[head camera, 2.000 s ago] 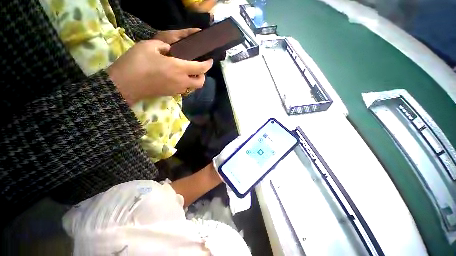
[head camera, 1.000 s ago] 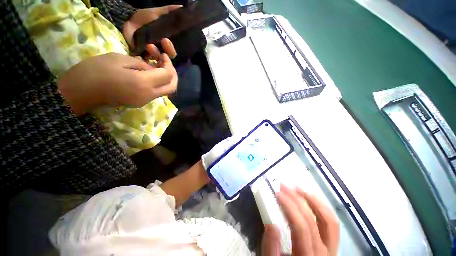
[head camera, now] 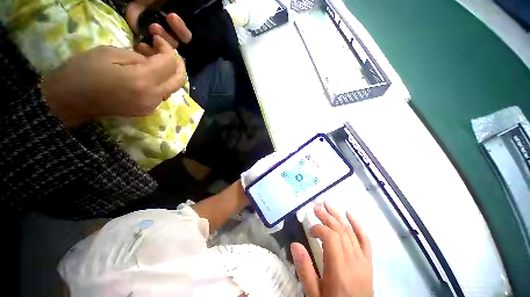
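Observation:
A black-edged smartphone (head camera: pixel 300 180) with a white screen shows a blue-green QR code. My left hand (head camera: pixel 260 169), in a thin white glove, holds it from beneath and behind; most of its fingers are hidden by the phone. My right hand (head camera: pixel 340 255) is bare and empty, with fingers apart, just below the phone's right side and over the bench edge. A long shallow metal chassis (head camera: pixel 386 223) with a dark slotted side lies on the bench, partly behind the phone and my right hand.
Another chassis (head camera: pixel 361 96) lies further along the white bench (head camera: pixel 427 168). A wrapped chassis (head camera: pixel 505 168) rests on the green belt (head camera: pixel 430 69) at right. A neighbouring person's hand (head camera: pixel 119 81), in a checked sleeve, is close at upper left.
My right hand has come in from below and is beside the phone. The neighbour's hands have moved up and left, and their dark phone has dropped mostly out of view.

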